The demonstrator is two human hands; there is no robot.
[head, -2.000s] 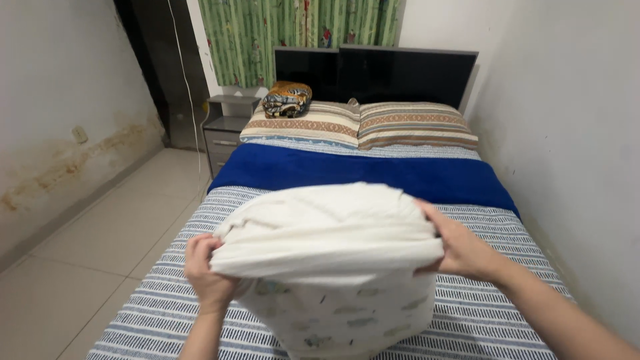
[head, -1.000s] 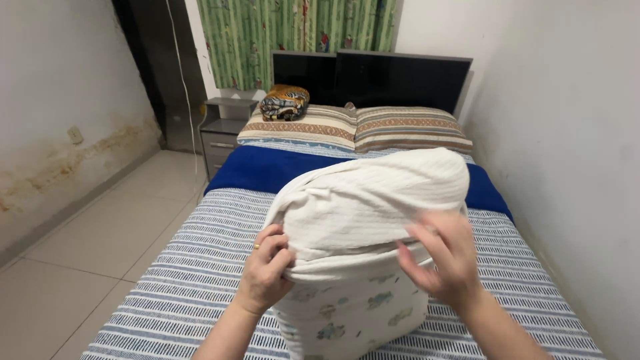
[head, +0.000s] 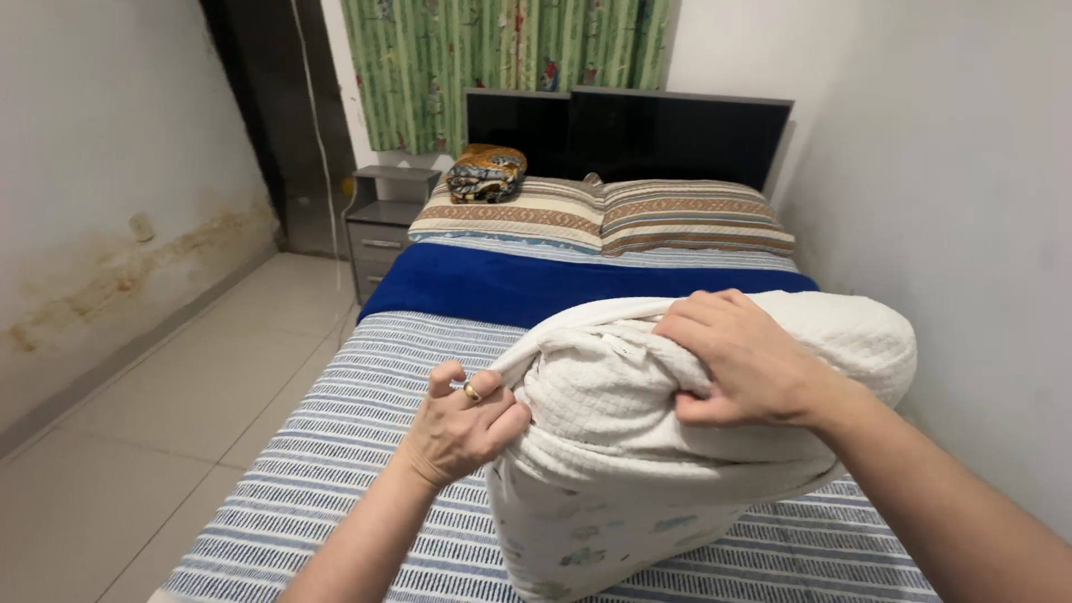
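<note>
A bulky white textile bundle [head: 603, 394], quilted on top and printed with faint leaf-like shapes lower down, stands on the striped bedspread [head: 318, 419]. My left hand [head: 469, 423], with a ring on one finger, pinches the fabric edge at the bundle's left side. On top, my right hand [head: 741, 360] grips a bunched fold between thumb and fingers. What lies inside the bundle is hidden.
Beyond the bundle a blue blanket [head: 469, 280] crosses the bed. Striped pillows [head: 695, 213] lean by a dark headboard [head: 678, 134], with a folded patterned blanket [head: 486, 172] on the left one. A grey nightstand [head: 381, 230] stands left; a wall [head: 963, 218] runs along the right.
My right hand has moved from the bundle's right side onto its top and closed on a fold. The fabric on top is more bunched. My left hand still holds the left edge.
</note>
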